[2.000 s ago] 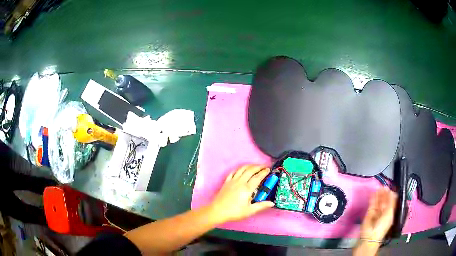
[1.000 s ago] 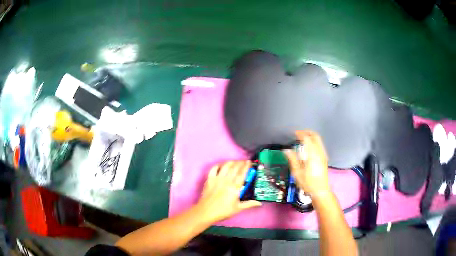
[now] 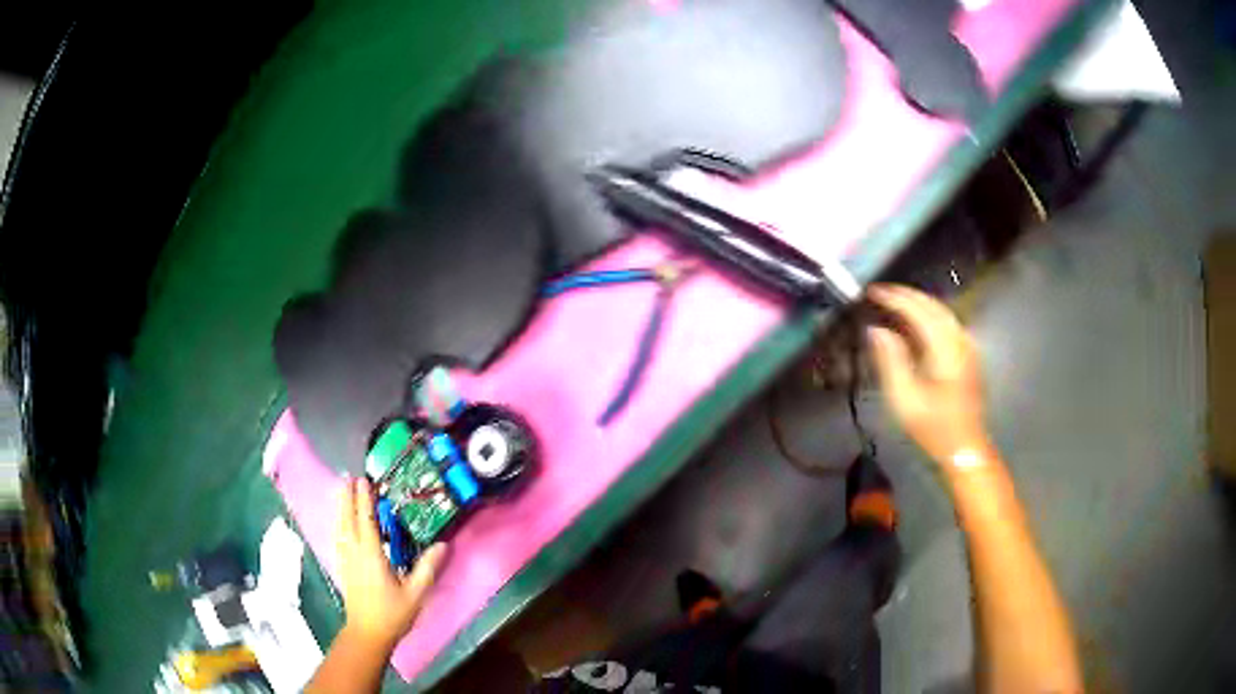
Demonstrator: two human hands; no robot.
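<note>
The opened control unit housing (image 3: 491, 453) lies on the pink mat, with a green circuit board (image 3: 420, 495), blue cells and a round speaker showing. My left hand (image 3: 373, 563) holds its near left end between fingers and thumb. The black electric screwdriver (image 3: 732, 244) lies slanted across the mat to the bench edge. My right hand (image 3: 935, 359) is at its edge-side end, beyond the bench, fingers curled. Blur hides whether they grip the tip or cord.
Blue-handled pliers (image 3: 662, 282) lie spread on the pink mat (image 3: 542, 542). Grey-black drum pads (image 3: 461, 258) cover its far side. A white box and a yellow bottle (image 3: 214, 666) are at the lower left. A cord hangs below the bench edge, above my legs.
The view has swung right and tilted. My right hand has left the control unit and moved to the screwdriver's end at the bench edge. My left hand has stayed at the unit.
</note>
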